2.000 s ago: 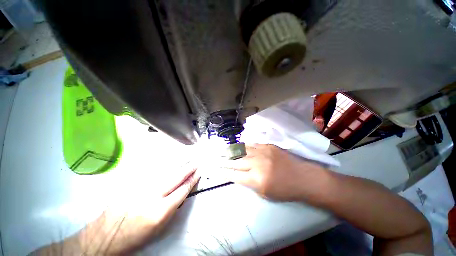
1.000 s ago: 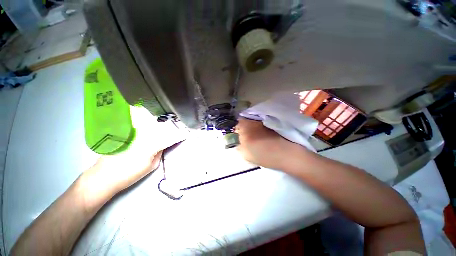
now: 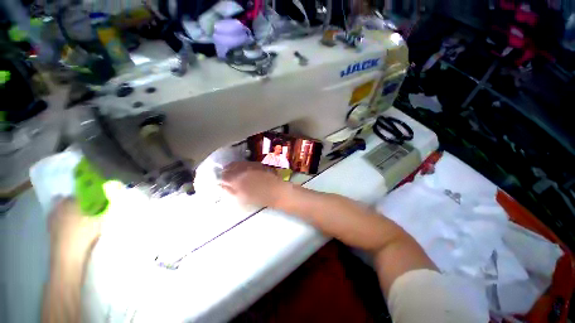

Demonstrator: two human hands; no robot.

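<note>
The white garment piece (image 3: 213,169) stands bunched beside the needle area (image 3: 171,178), under the machine arm; its edges merge with the overexposed white table (image 3: 208,277). My right hand (image 3: 249,184) is right of the needle area, with its fingers closed on the bunched cloth. My left hand (image 3: 70,221) is at the far left, below and beside the bright green holder (image 3: 90,189). It is blurred and washed out, so its fingers and any cloth in them cannot be made out. The sewing machine (image 3: 252,94) spans the view above both hands.
A smartphone (image 3: 287,152) with a lit video is propped under the machine arm, with a small yellow pad (image 3: 284,174) by it. Black scissors (image 3: 392,129) lie at the table's right end. At right, an orange-red crate (image 3: 536,221) holds white pieces (image 3: 454,221).
The view has pulled back and swung right, showing the whole machine and crate. My left hand has moved away from the needle to the far left. My right hand is now on bunched cloth.
</note>
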